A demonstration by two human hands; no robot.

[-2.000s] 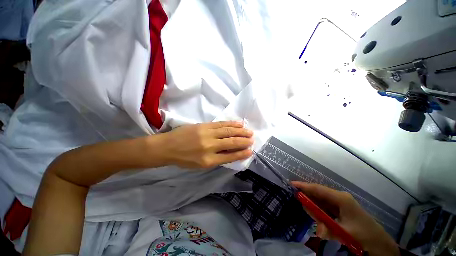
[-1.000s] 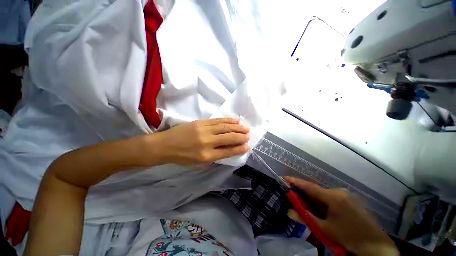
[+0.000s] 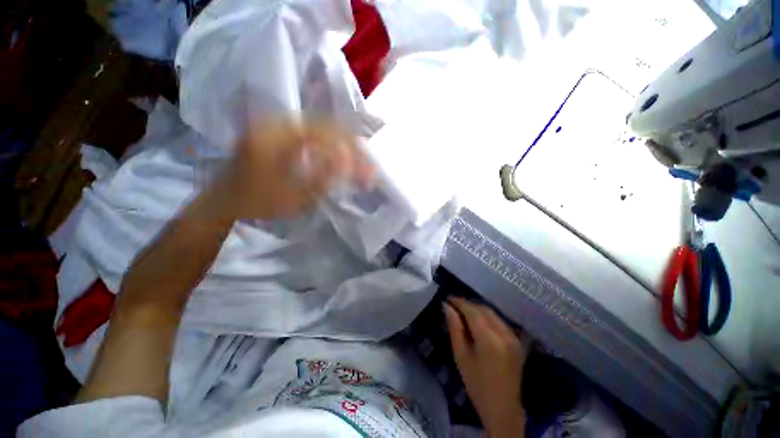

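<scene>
White fabric (image 3: 299, 295) is bunched over the lap and runs up onto the table, with a red section (image 3: 368, 47) at the top. My left hand (image 3: 295, 167) is blurred and is over the upper part of the fabric; whether its fingers grip cloth is unclear. My right hand (image 3: 486, 346) is below the table edge, beside the fabric's lower right end, and no tool shows in it. The scissors (image 3: 694, 287), with one red and one blue handle loop, lie on the table below the machine head, blades pointing up.
The sewing machine head (image 3: 714, 94) stands at the upper right. A grey ruler strip (image 3: 530, 282) runs along the near table edge. An outlined plate (image 3: 582, 162) has a brownish tab at its corner. Light blue cloth (image 3: 150, 26) lies at the upper left, and another red piece (image 3: 85, 315) at the lower left.
My right hand has let go of the scissors, which now lie on the table, and has moved down and left. My left hand has moved up and left from the fabric's corner. The fabric is more bunched.
</scene>
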